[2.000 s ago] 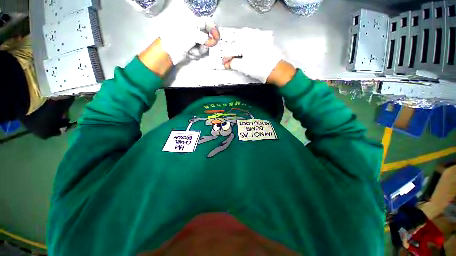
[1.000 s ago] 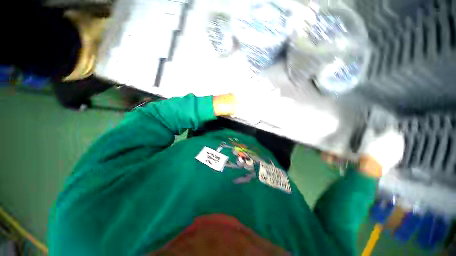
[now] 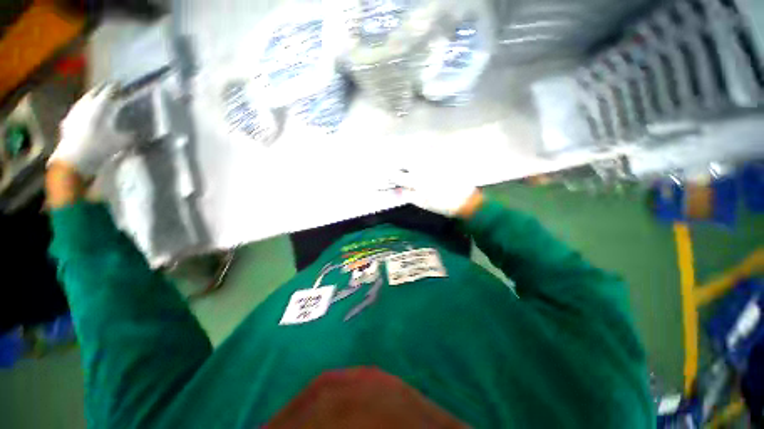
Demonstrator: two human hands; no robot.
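My left hand [image 3: 85, 134], in a white glove, is at the left stack of panels [image 3: 151, 188], over its outer edge. The stack is blurred, and whether my fingers grip a panel cannot be told. My right hand [image 3: 448, 197], in a white glove, is at the bench's front edge before my body. Its glove is washed out against a bright, pale surface, possibly a panel. Small dark marks show by its fingertips. What it holds cannot be told.
Clear bags of silvery fasteners [image 3: 293, 63] lie blurred across the bench's far side. Slotted grey panels [image 3: 645, 88] stand at right, with crinkled plastic below. Blue bins [image 3: 704, 201] are on the green floor at right. A dark-clothed person is partly visible at far left.
The view has swung. My left hand has moved from mid-bench out to the left stack. My right hand has left the right stack and is back in front of my body.
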